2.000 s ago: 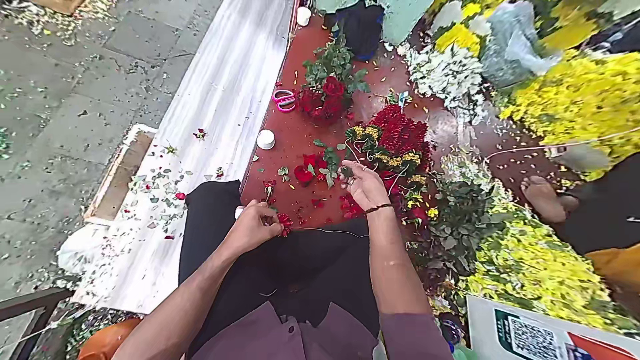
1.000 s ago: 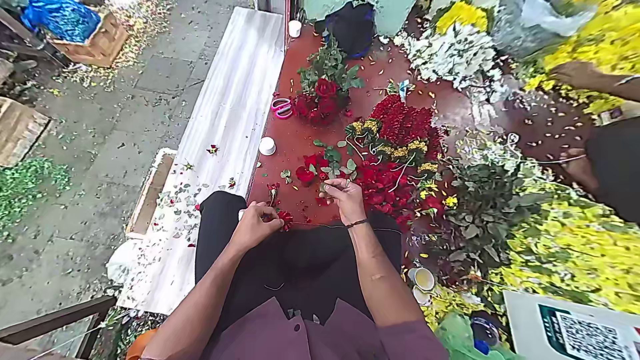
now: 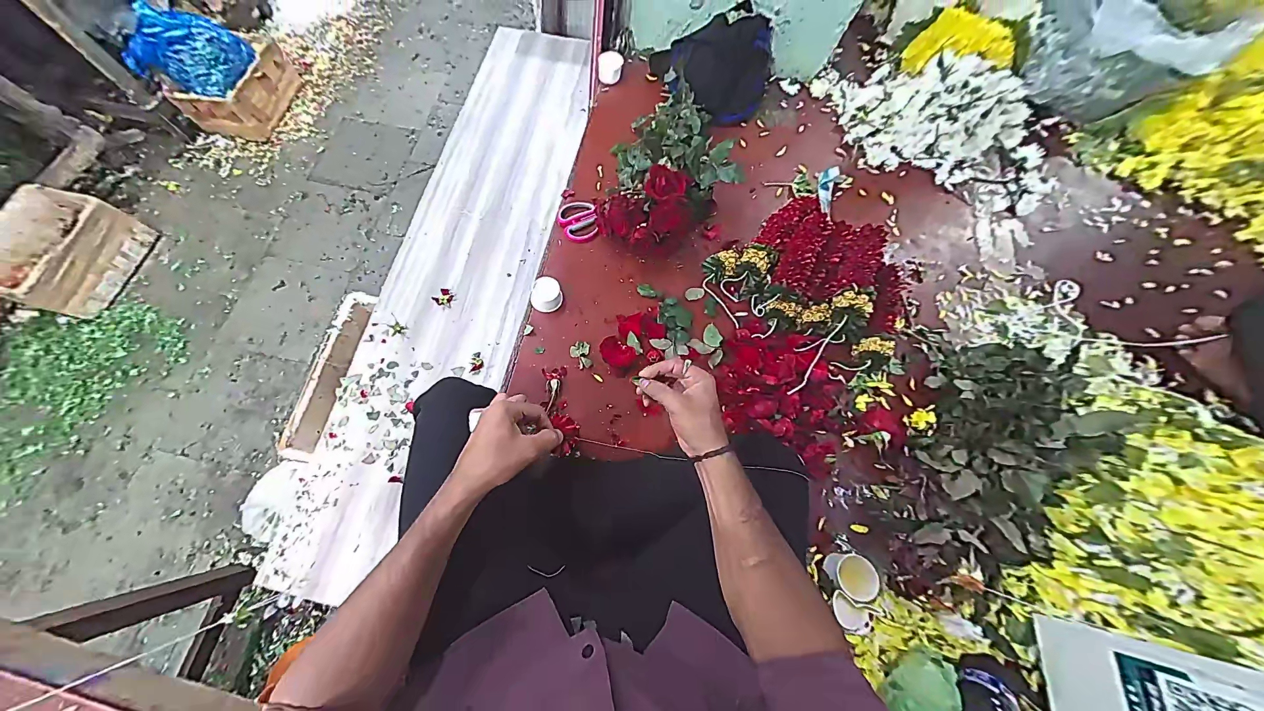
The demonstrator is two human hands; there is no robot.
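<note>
My left hand [image 3: 509, 439] is closed around the end of a short strand of red flowers [image 3: 563, 432] above my lap. A thin white thread [image 3: 632, 449] runs from there toward my right wrist. My right hand [image 3: 681, 395] pinches something small and green between thumb and fingertips; its exact kind cannot be told. Loose red roses [image 3: 620, 353] with green leaves lie just beyond my right hand. Red petals [image 3: 775, 390] are heaped to its right, beside a pile of red garlands [image 3: 825, 252] with yellow flower bands and white cords.
Pink-handled scissors [image 3: 579, 222] lie left of a rose bunch [image 3: 667, 197]. A white thread spool [image 3: 546, 294] stands near the red surface's left edge. White flowers [image 3: 948, 123] and yellow flowers [image 3: 1165, 523] are at right. Part of another person shows at the right edge.
My right hand has come down from beside the roses' leaves to a spot nearer my lap. The other person's hand at upper right is out of view. The view has shifted left.
</note>
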